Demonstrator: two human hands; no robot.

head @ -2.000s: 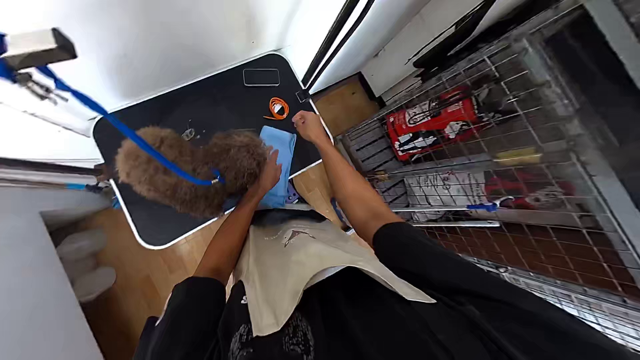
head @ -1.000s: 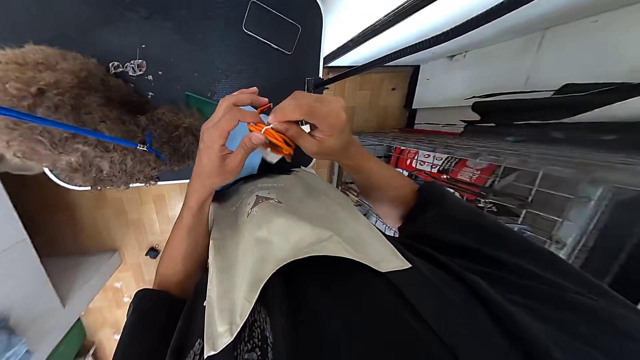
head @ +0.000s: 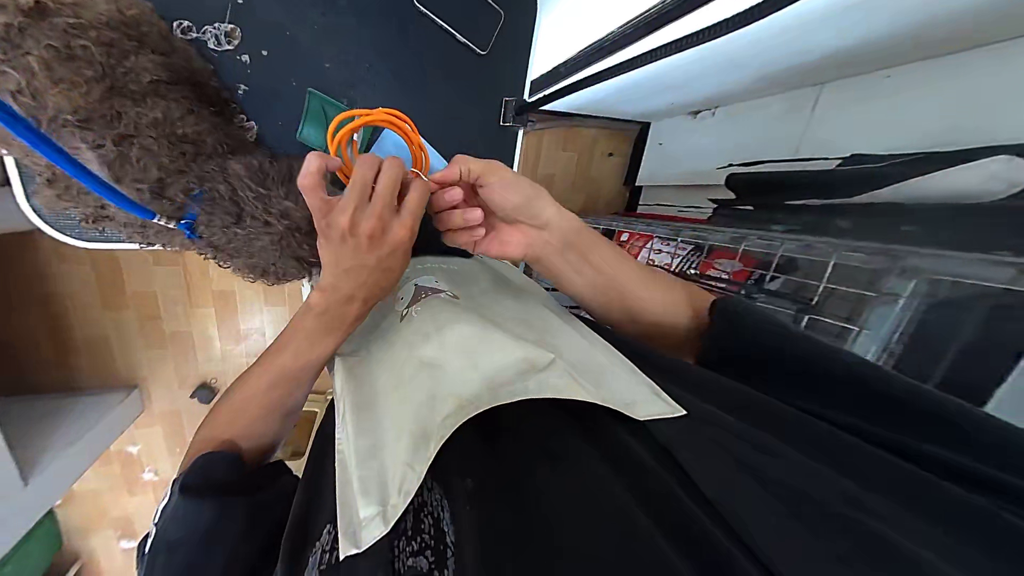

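My left hand [head: 364, 220] grips a coiled orange cord [head: 384, 116] by its near side, with the loops standing up past the fingers. Close against it, my right hand [head: 488, 204] pinches a thin pale tie at the coil's right edge between thumb and forefinger. Behind the coil lie a light blue sheet [head: 434, 158] and a dark green item [head: 318, 114], both partly covered. A brown curly-haired dog [head: 128, 104], its head not clearly seen, is on the black table [head: 344, 48] to the left, with a blue lead [head: 80, 172] along its back.
A framed flat rectangle [head: 462, 22] lies at the table's far part, and clumps of fur [head: 210, 35] are near the dog. A wire cage [head: 832, 280] with red packages [head: 680, 256] stands at the right. A small dark object [head: 205, 391] is on the wooden floor.
The orange coil lay on the table two seconds ago; now both hands hold it up. Since one second ago its loops have come into fuller view. The view has moved closer to the table.
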